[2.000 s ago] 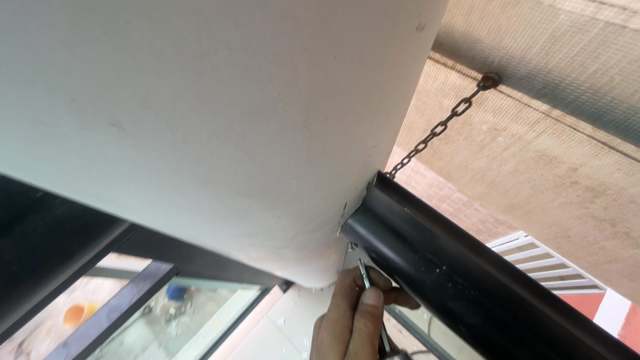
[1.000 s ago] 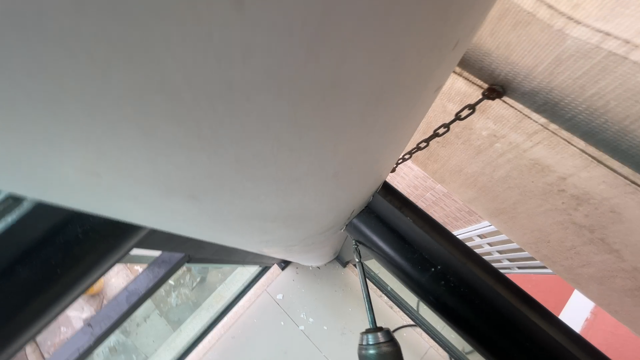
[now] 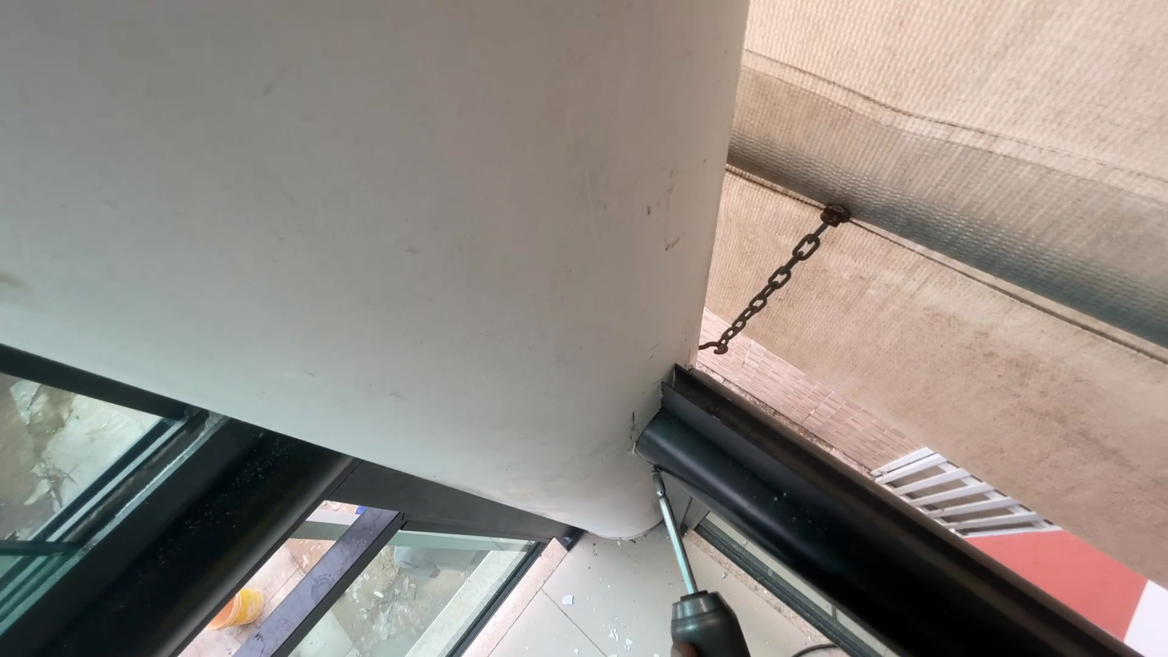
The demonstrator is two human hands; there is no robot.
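A power driver (image 3: 707, 625) with a long metal bit (image 3: 675, 538) rises from the bottom edge, a little right of centre. The bit's tip touches or nearly touches the lower edge of a black metal rail (image 3: 776, 493), close to where the rail meets a rounded white column (image 3: 438, 237). Only a sliver of a finger of my right hand (image 3: 681, 650) shows beside the driver's body; the rest of that hand is hidden below the frame. My left hand is out of view. Whether a screw sits at the bit's tip cannot be made out.
A rusty chain (image 3: 771, 283) runs from a beige fabric awning (image 3: 912, 301) to the column. Black-framed glass panels (image 3: 438, 575) stand at lower left, with a yellow bucket (image 3: 239, 607) beyond them. White debris bits lie on the tiled floor (image 3: 593, 602) far below.
The hand seen around the bit near the rail two seconds ago has left the view. The driver's body has come into sight, with its bit still at the rail's lower edge.
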